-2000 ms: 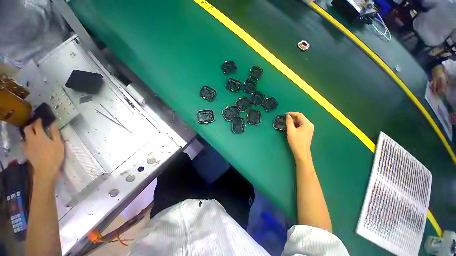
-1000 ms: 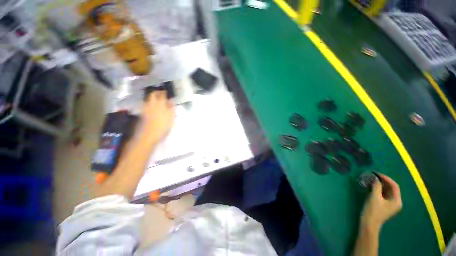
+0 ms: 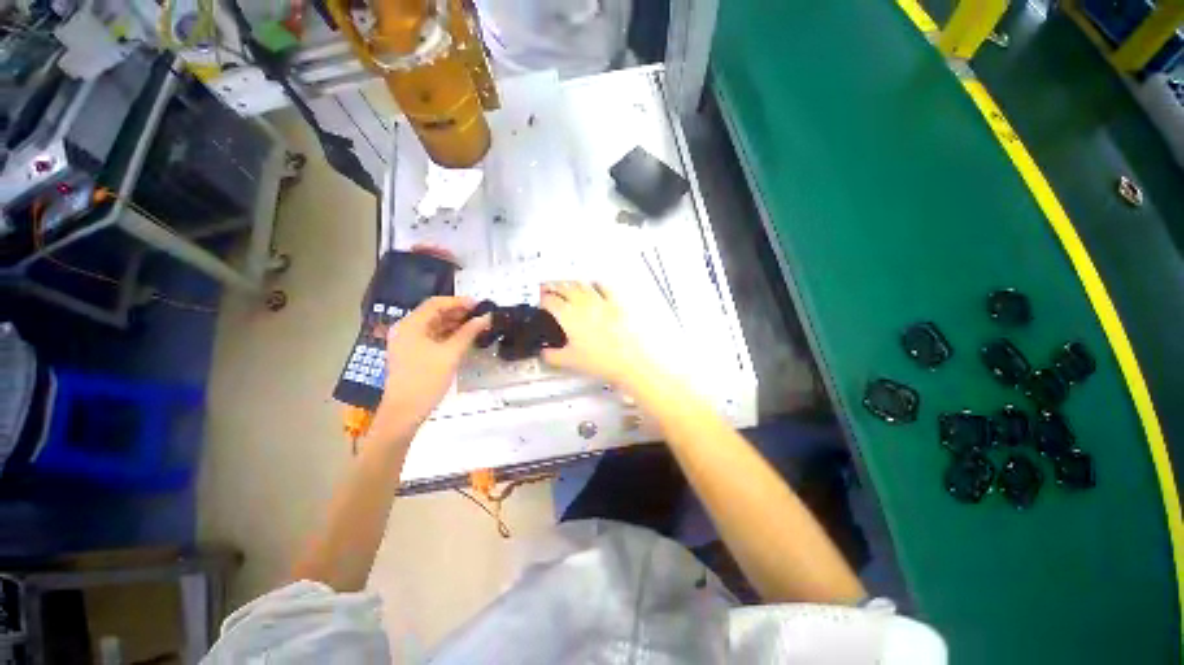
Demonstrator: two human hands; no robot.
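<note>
My left hand (image 3: 431,351) and my right hand (image 3: 591,334) meet over the white machine base (image 3: 701,305). Between them is a dark block, likely the nest fixture (image 3: 526,333). My left fingers pinch something small and black at its left side; whether this is a separate housing cannot be told. My right fingers rest on the fixture's right side. Several black watch housings (image 3: 926,344) lie loose on the green belt (image 3: 831,169) at the right.
The amber cylinder (image 3: 455,124) stands behind the hands, with white tissue (image 3: 448,190) by it. A black handheld terminal (image 3: 390,325) lies left. A black block (image 3: 648,182) and thin tweezers (image 3: 661,285) lie right. A blue stool (image 3: 123,439) stands far left.
The view has turned toward the base. My right hand has left the belt and come to the fixture beside my left hand. The fixture now sits nearer the base's front edge.
</note>
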